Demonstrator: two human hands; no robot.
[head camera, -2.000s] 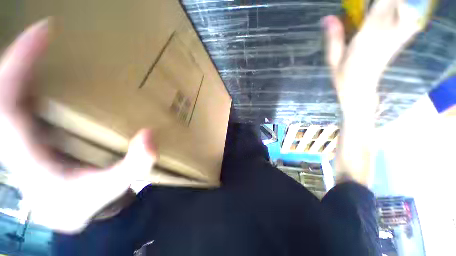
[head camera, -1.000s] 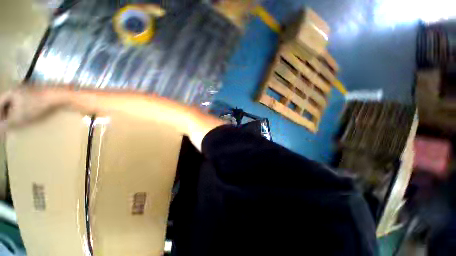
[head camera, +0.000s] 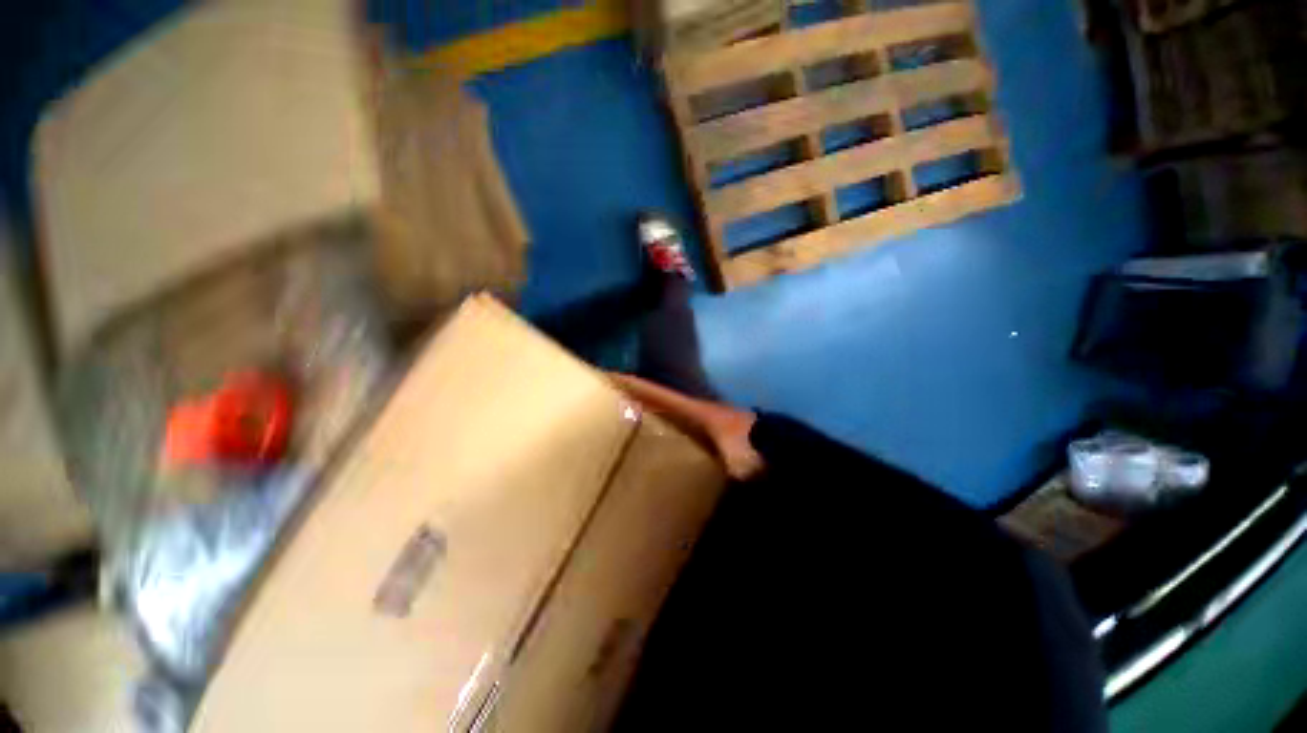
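A closed brown carton (head camera: 444, 530) is tilted against the front of my body, with a taped seam and printed marks on top. My right hand (head camera: 702, 423) lies along its far right edge and holds it; the fingertips are hidden behind the carton. My left hand is not in view.
A wooden pallet (head camera: 846, 129) lies on the blue floor, with a foot in a shoe (head camera: 664, 246) beside it. At the left are a large blurred carton (head camera: 215, 158), a crumpled red plastic bag (head camera: 237, 420) and shiny clear film (head camera: 201, 573). A dark bin (head camera: 1183, 322) stands right.
The view has turned away from the film-wrapped stand and tape roll. The closed carton is now tilted at my body, and my right hand has moved from across its top to its far edge.
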